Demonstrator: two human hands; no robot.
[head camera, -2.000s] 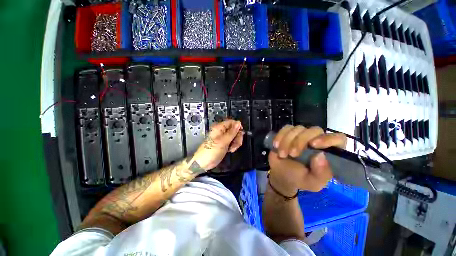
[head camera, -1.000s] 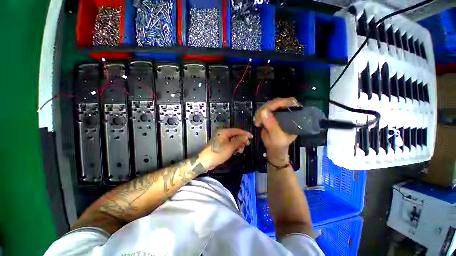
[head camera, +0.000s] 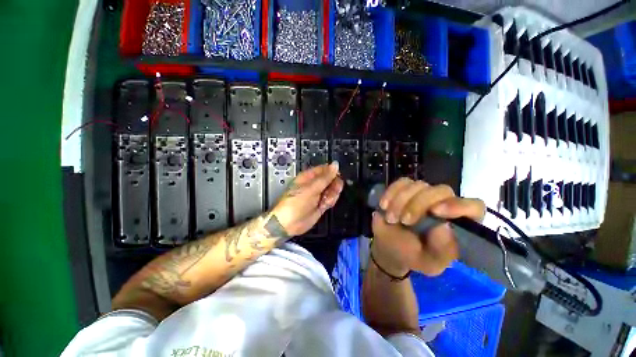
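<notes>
Lock panel housings (head camera: 210, 167) lie side by side in a row, open side up, with thin red wire leads (head camera: 346, 106) at their tops. My left hand (head camera: 310, 197) is over the housings right of the middle, fingertips pinched together near the screwdriver's tip; whether a screw is between them is too small to tell. My right hand (head camera: 424, 223) is closed around the electric screwdriver (head camera: 427, 222), which is tilted with its bit end towards my left fingertips. Its cord runs off to the lower right.
Red and blue screw bins (head camera: 296, 35) stand in a row behind the housings. A white parts tray (head camera: 483, 157) with rows of black pointed parts is at right. Blue crates (head camera: 457, 296) are at lower right. A green surface (head camera: 31, 181) is at left.
Since one second ago, my right hand has turned the screwdriver from upright to tilted, its bit pointing left. My left hand has shifted slightly and stays pinched. The bench view has shifted a little.
</notes>
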